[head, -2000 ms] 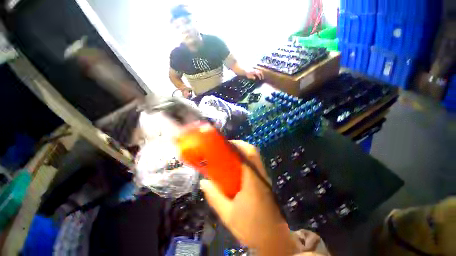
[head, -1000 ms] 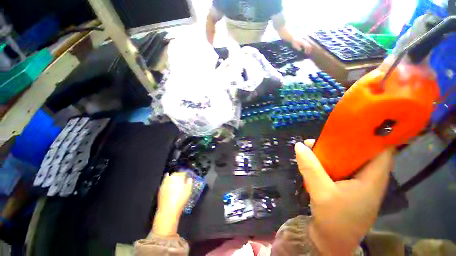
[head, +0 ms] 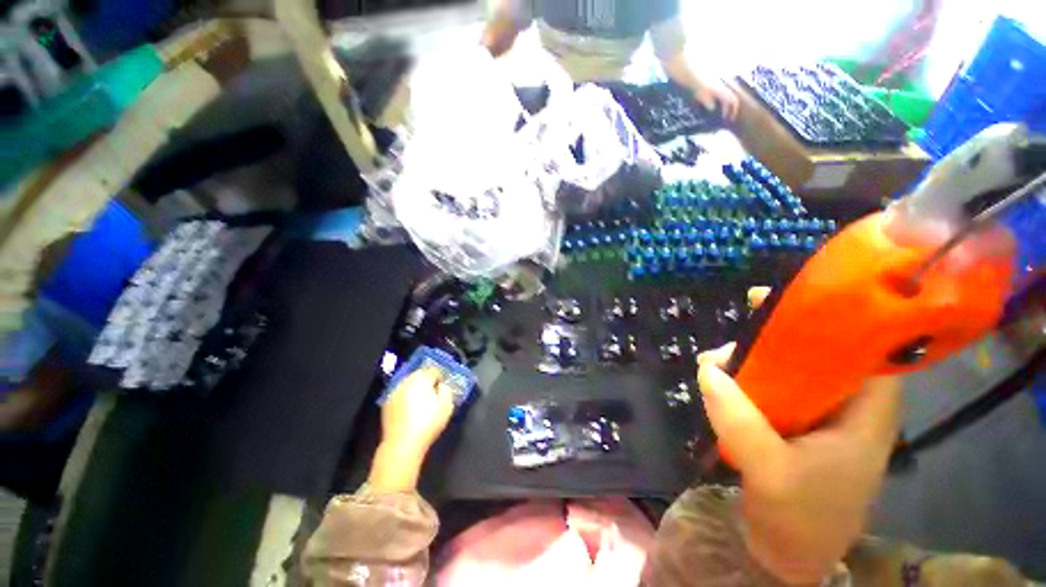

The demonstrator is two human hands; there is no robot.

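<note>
My right hand (head: 809,470) grips the orange electric screwdriver (head: 860,315), raised close to the camera at the right; its grey end points up and right. My left hand (head: 415,419) has its fingertips in the blue screw tray (head: 459,376); whether it pinches a screw cannot be told. Black housings (head: 562,344) with shiny bits stand in rows on the black mat. Two units (head: 533,436) lie nearer to me, one with a blue part. A dark heap of small black parts (head: 430,321) lies behind the tray.
Clear plastic bags (head: 482,218) stand behind the heap. Circuit boards (head: 688,241) with blue parts lie in rows at the back. Pale plates (head: 166,304) lie far left. A cardboard box (head: 826,166) with a parts tray is back right. Another person's hand (head: 717,98) is across the bench.
The view has tilted down from the earlier frames. My left hand, out of view at first, is now at the screw tray. My right hand has moved right with the screwdriver.
</note>
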